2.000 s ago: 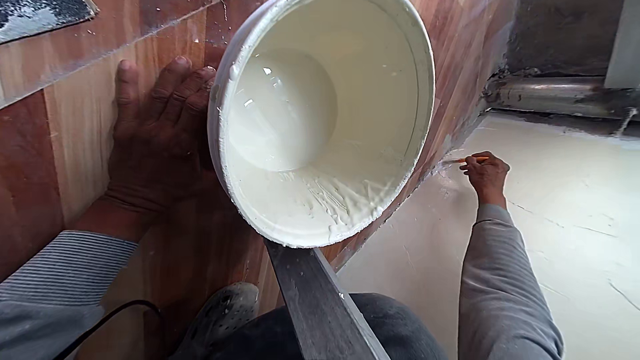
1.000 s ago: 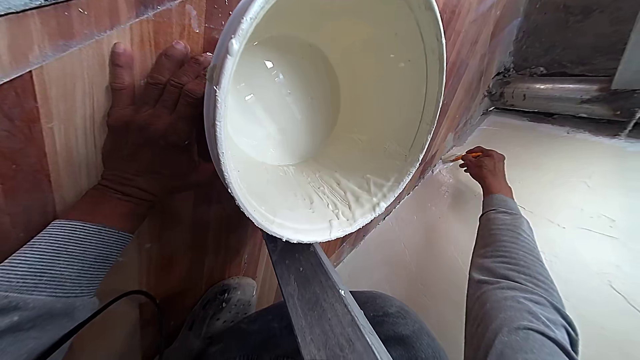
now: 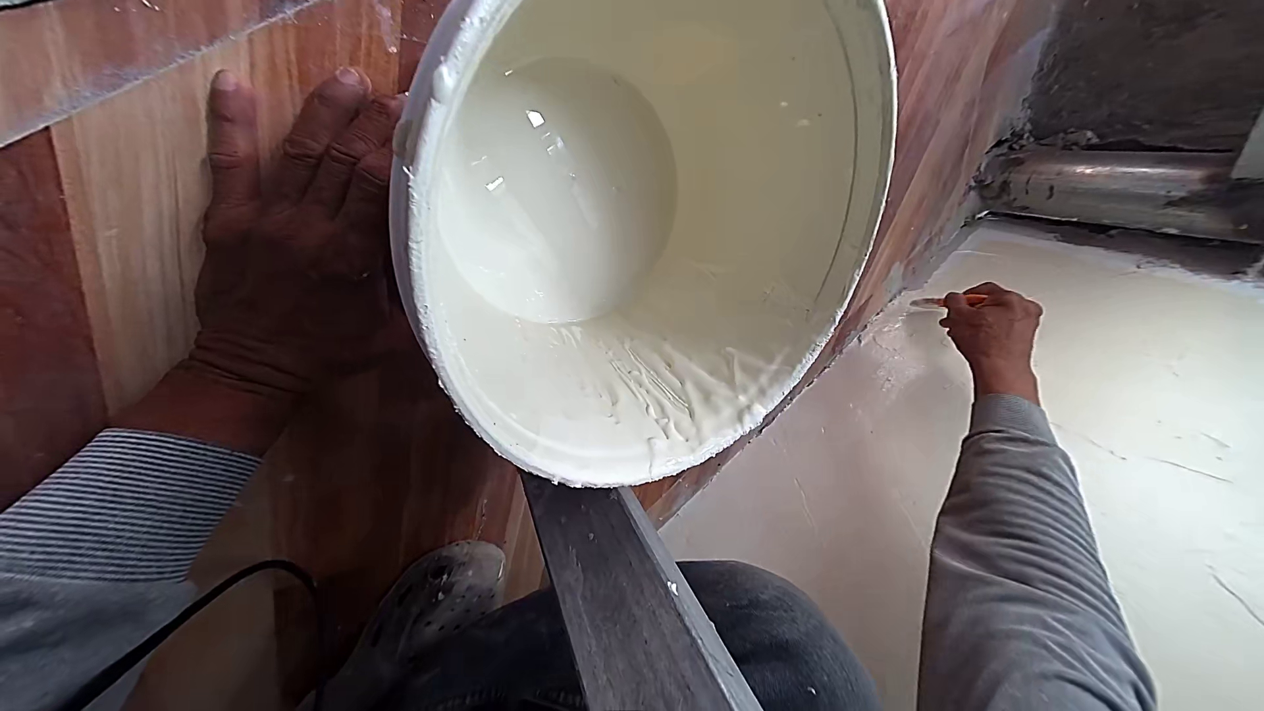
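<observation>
A white bucket (image 3: 770, 197) with creamy white paint inside fills the upper middle of the view, its rim coated in paint. Just left of it, my left hand (image 3: 296, 237) lies flat with fingers spread on the wood-patterned floor and holds nothing. At the right, my right hand (image 3: 995, 331) grips a small brush with an orange handle (image 3: 973, 300). The brush tip is at the edge where the pale painted surface (image 3: 839, 474) meets the wood-patterned surface. Its bristles are too small to see clearly.
A dark grey bar (image 3: 632, 602) runs from under the bucket toward me. A clog-style shoe (image 3: 444, 592) and my knee are below. A black cable (image 3: 227, 583) curves at the lower left. A metal pipe (image 3: 1126, 188) lies at the upper right beside rough dark concrete.
My right hand stays near the edge with the brush, with only a slight shift. My left hand remains flat on the floor, and the bucket stands as before.
</observation>
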